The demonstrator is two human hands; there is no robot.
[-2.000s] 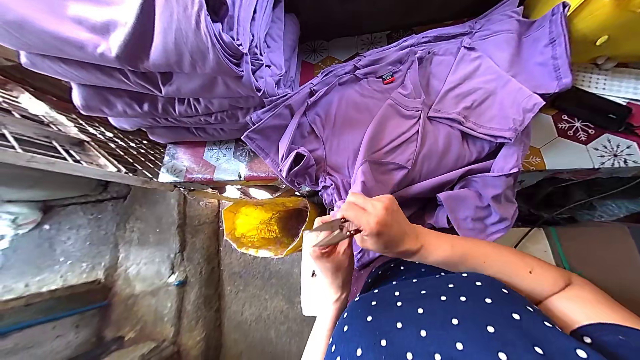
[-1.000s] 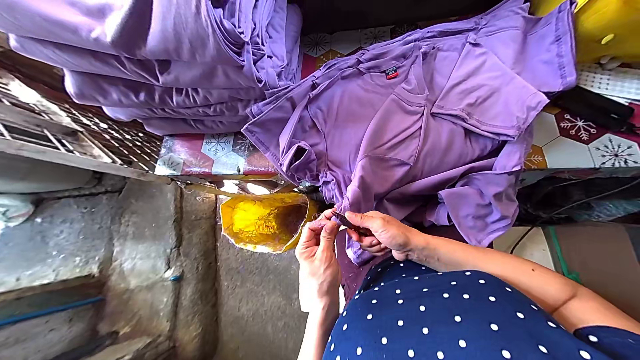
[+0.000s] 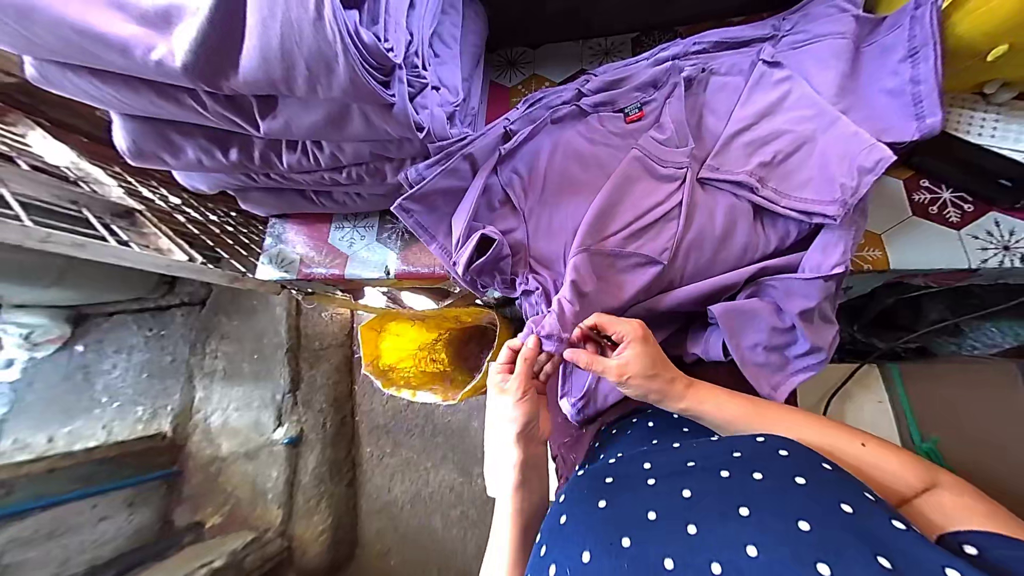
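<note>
A purple shirt (image 3: 608, 200) with a small neck label lies spread over the patterned tabletop, its near edge hanging toward my lap. My left hand (image 3: 520, 384) pinches a gathered bit of that edge between thumb and fingers. Just to its right, my right hand (image 3: 632, 356) has thumb and forefinger at the same cloth, and a small dark thing shows partly inside its curled fingers; what it is cannot be told.
Folded purple garments (image 3: 264, 96) are stacked at the upper left. A yellow open-topped container (image 3: 428, 352) stands below the table edge, close by my left hand. The tabletop (image 3: 920, 232) has a snowflake pattern. A metal grille (image 3: 96, 192) is at left, and a yellow object (image 3: 984, 48) upper right.
Both hands have come up onto the shirt's near edge from just below it. The dark tool seen in my right hand earlier is now mostly hidden in its fingers.
</note>
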